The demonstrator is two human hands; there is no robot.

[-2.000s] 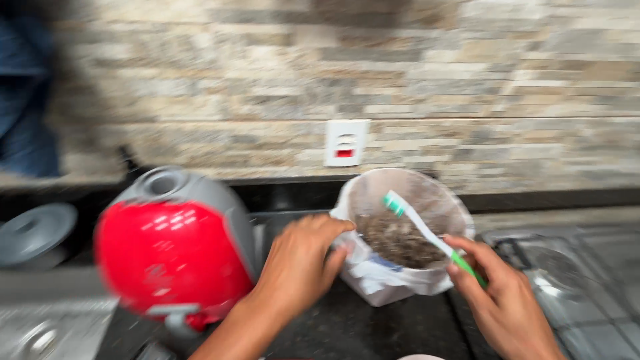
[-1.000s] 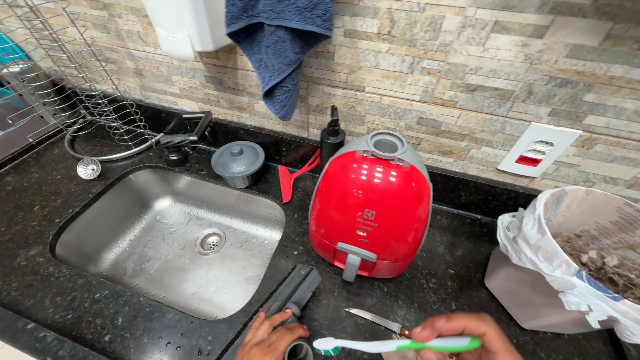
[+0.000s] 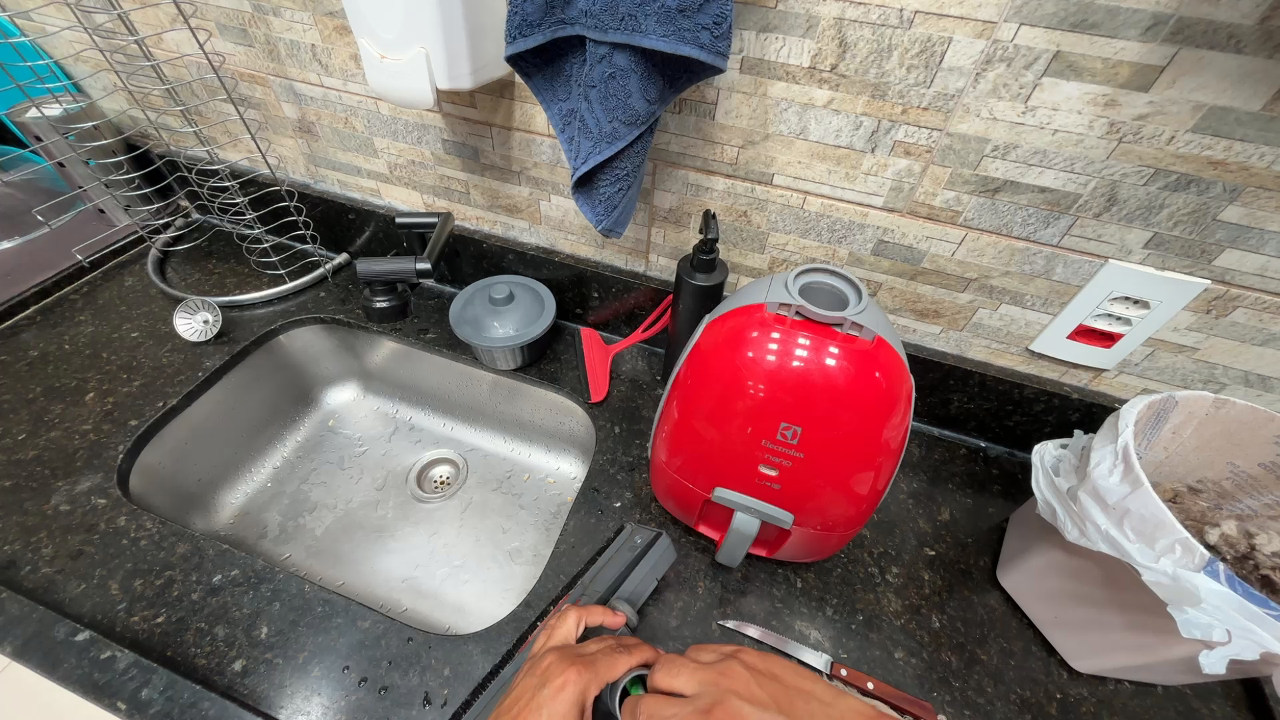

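At the bottom edge, my left hand [image 3: 585, 665] is closed around the round neck of a grey plastic vacuum cleaner floor head [image 3: 625, 570], which lies on the counter beside the sink. My right hand [image 3: 745, 685] is against it, fingers curled at the neck's opening. A bit of the green toothbrush [image 3: 636, 685] shows inside that opening; its rest is hidden by my fingers. Just right of the floor head lies a serrated knife with a wooden handle [image 3: 870, 690]. Behind stands a red Electrolux vacuum cleaner body [image 3: 780, 430].
A steel sink [image 3: 330, 480] is at left, with a grey lidded pot [image 3: 503, 320], a red squeegee [image 3: 600, 365] and a black pump bottle [image 3: 697, 290] behind it. At right stands a bag-lined bin [image 3: 1080, 590] holding grey dust. A blue towel [image 3: 620, 110] hangs above.
My hands have left the bin, where the right one held the toothbrush over the dust two seconds ago. They have come together at the floor head, and the toothbrush has gone into its neck.
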